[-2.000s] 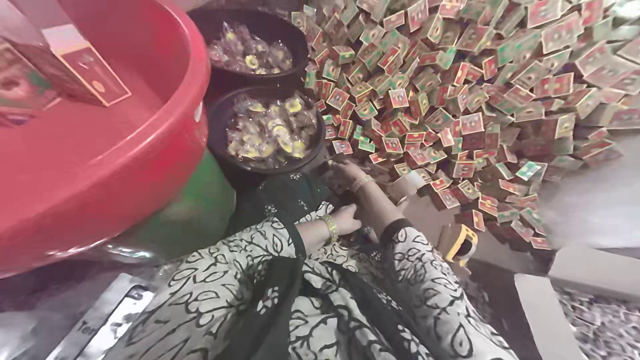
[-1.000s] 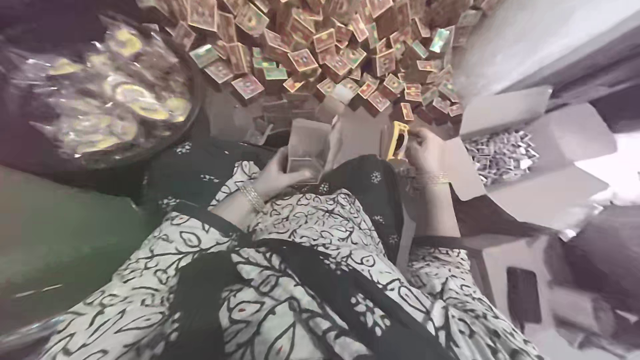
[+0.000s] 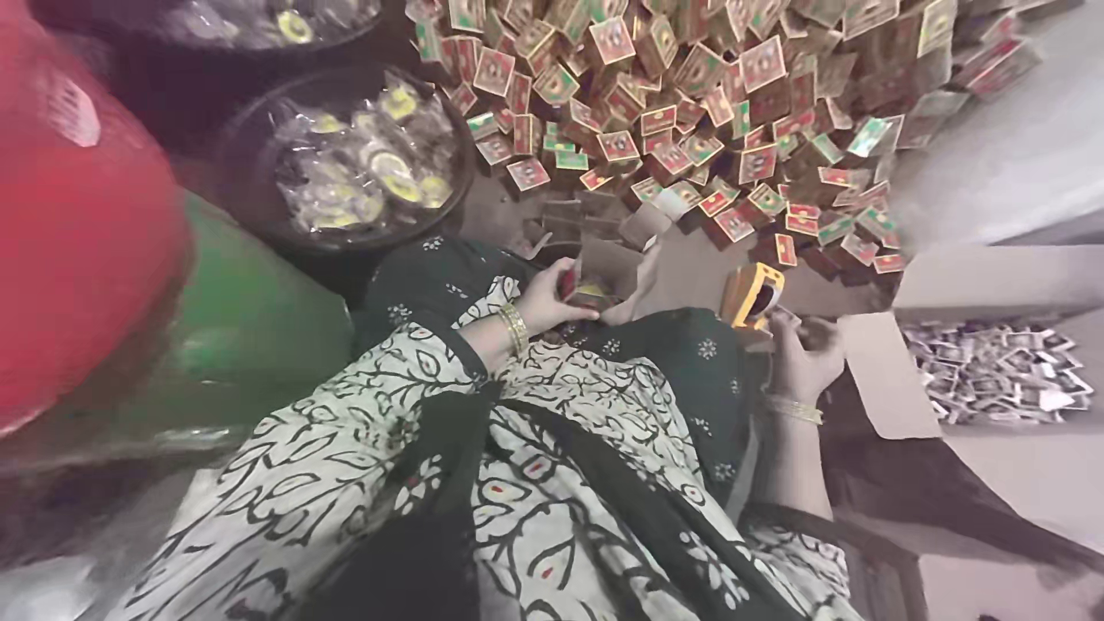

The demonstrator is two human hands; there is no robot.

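My left hand (image 3: 552,304) is closed around a small cardboard box (image 3: 601,269) with raised flaps, held over my lap; something yellowish shows inside it. On the right, my right hand (image 3: 806,349) is beside a yellow-and-black object (image 3: 754,296), perhaps a tape dispenser, that stands near my knee. Its fingers are bent, and whether they touch that object or hold something small cannot be made out. Beyond my lap spreads a large heap of small red and green printed boxes (image 3: 660,121).
A dark round tub (image 3: 233,147) holds plastic-wrapped items with yellow parts, and another such tub (image 3: 336,39) is behind it. A red tub (image 3: 86,216) and a green container (image 3: 250,293) stand at left. At right, an open carton (image 3: 888,371) contains many small pieces.
Two seconds ago my hands were close together; now they are apart. Since one second ago, my left hand still holds the box, and my right hand has moved slightly away from the yellow object.
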